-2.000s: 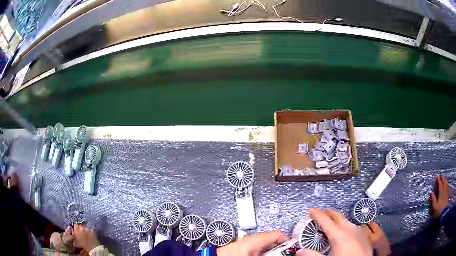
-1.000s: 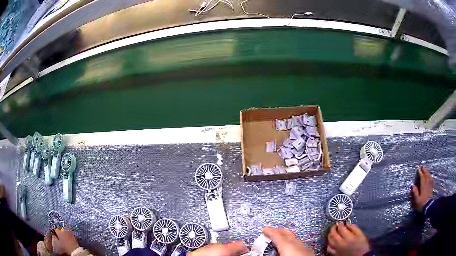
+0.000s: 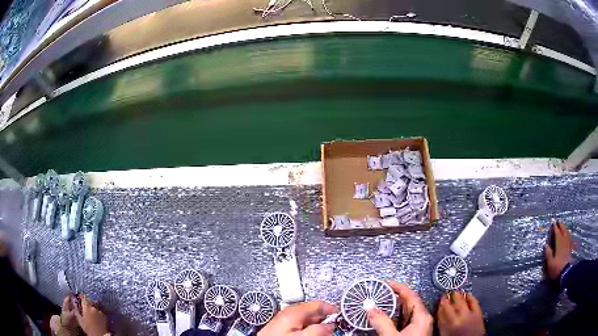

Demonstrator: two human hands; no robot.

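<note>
A white handheld fan (image 3: 368,304) is held at the bottom centre, its round grille facing up. My right hand (image 3: 406,315) grips the fan head, with the thumb on the grille near the hub. My left hand (image 3: 298,319) holds the neck or handle end, where a small dark patch shows; the rest of the handle is hidden or cut off. Another white fan (image 3: 278,230) lies just beyond my left hand. A brown cardboard box (image 3: 342,190) holds many small grey-white parts (image 3: 400,187), and one similar part (image 3: 385,247) lies in front of it.
Several white fans (image 3: 221,301) lie in a row at lower left. Green fans (image 3: 92,230) lie far left. Other people's hands (image 3: 82,315) show at left and right (image 3: 558,251), one by a white fan (image 3: 451,272). Another fan (image 3: 473,230) lies beyond. The green belt (image 3: 229,118) runs behind.
The held fan has turned from a white side view to grille up and moved higher into view. The neighbour's hands at left have shifted; their fan grille no longer shows.
</note>
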